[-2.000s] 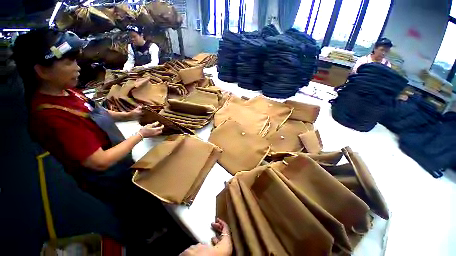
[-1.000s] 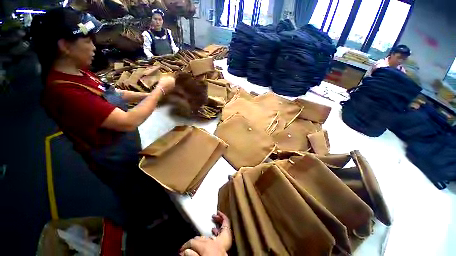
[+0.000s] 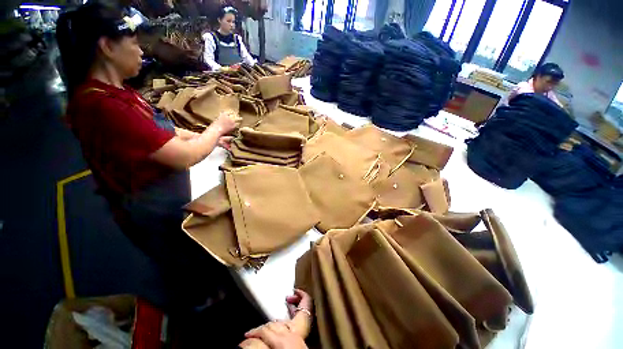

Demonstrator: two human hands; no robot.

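A row of tan-brown fabric bag bodies (image 3: pixel 403 279) stands leaning in a fanned heap at the front of the table. At the bottom edge, my right hand (image 3: pixel 299 303) is beside the heap's left side, fingers loosely curled, with no bag visible in it. My left hand (image 3: pixel 274 334) lies across the right wrist or forearm, cut off by the picture's edge; its grip is unclear. Both hands are small and blurred. More brown bags (image 3: pixel 335 191) with pale bound edges and small shiny dots lie flat behind the heap.
A person in a red top (image 3: pixel 113 129) stands at the left beside a bag stack (image 3: pixel 270 211). Navy stacks (image 3: pixel 382 78) stand behind, more (image 3: pixel 522 140) at right. Two other people are at the far side. A carton (image 3: pixel 89 327) with white scraps is on the floor.
The person in red has laid a brown bag on the left stack and reaches back to the far heap. My hands stay close together at the bottom edge, nearly unmoved. The view has turned slightly left.
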